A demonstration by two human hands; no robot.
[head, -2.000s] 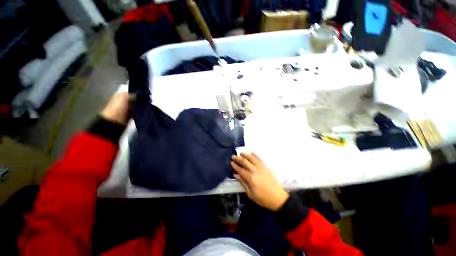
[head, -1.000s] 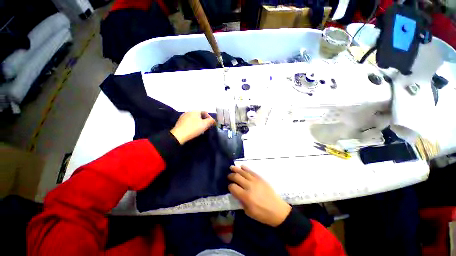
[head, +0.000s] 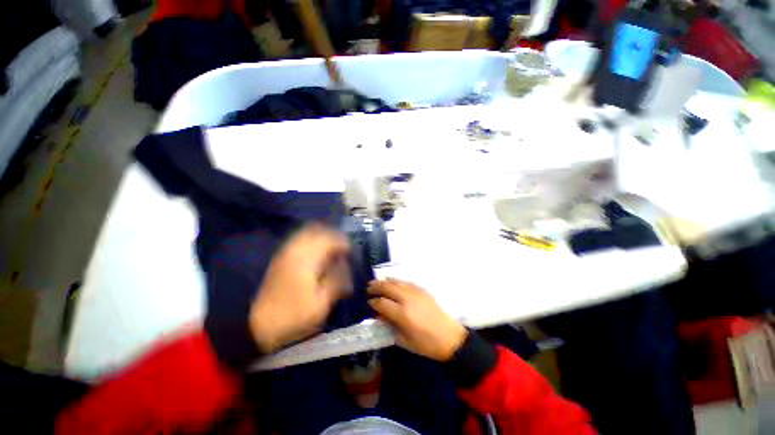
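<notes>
A dark navy garment panel point(head: 234, 225) lies on the white table left of the needle, its narrow end reaching to the upper left. Its right edge is by the presser foot point(head: 367, 228) of the white sewing machine point(head: 476, 161). My left hand point(head: 303, 287) is blurred, over the lower part of the panel, fingers bent; whether it pinches cloth cannot be told. My right hand point(head: 414, 316) rests at the panel's right edge below the presser foot, fingertips down by a small white strip point(head: 384, 272); its grip is unclear.
Yellow snips point(head: 528, 239) and a flat black object point(head: 613, 236) lie right of the machine base. Behind are a pale blue trough point(head: 425, 75) with dark cloth, a brown rod point(head: 316, 36), a jar point(head: 528, 71) and a black box with a blue face point(head: 627, 61).
My left hand has moved from the far left edge to beside the needle, then down toward the table's front. The panel's narrow end now lies flat. My right hand has stayed near the panel's right edge.
</notes>
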